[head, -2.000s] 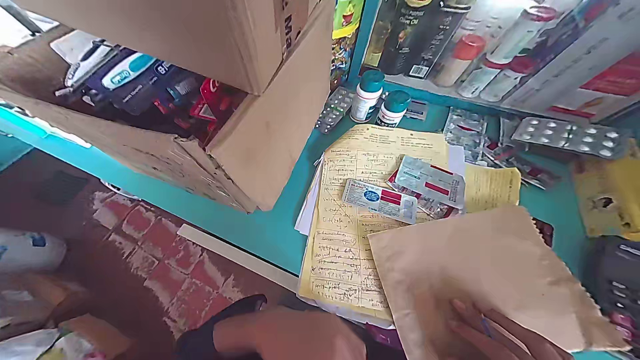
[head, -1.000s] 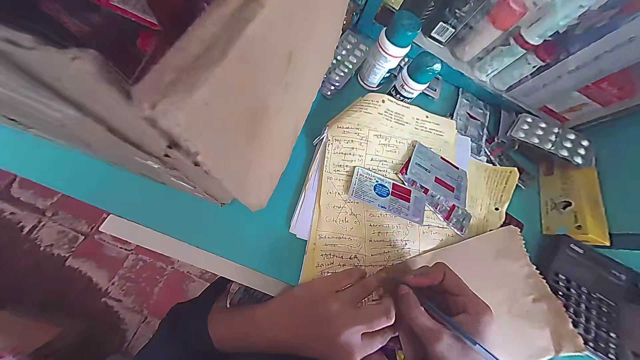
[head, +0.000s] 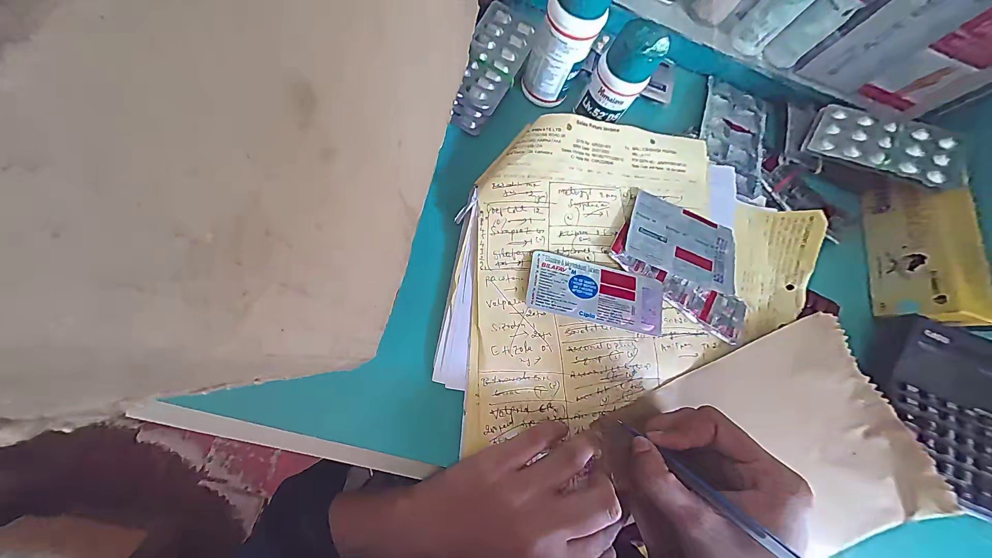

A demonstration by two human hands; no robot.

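My right hand grips a blue pen, its tip near the left edge of a brown paper bag. Beside it, my left hand lies at the bag's left edge over the lower part of a yellow handwritten sheet; whether its fingers hold anything is hidden. On the stacked papers rest a silver blister strip with red bars, another strip to its upper right, and a clear-sided strip partly below that one.
A large cardboard box flap fills the left. Two white bottles with teal caps stand behind the papers, near a capsule blister. To the right are a tablet blister, a yellow box and a black calculator.
Two seconds ago my right hand lay spread on the paper bag; now it is closed around the pen at the bag's left edge. My left hand has come in beside it. The view has moved closer.
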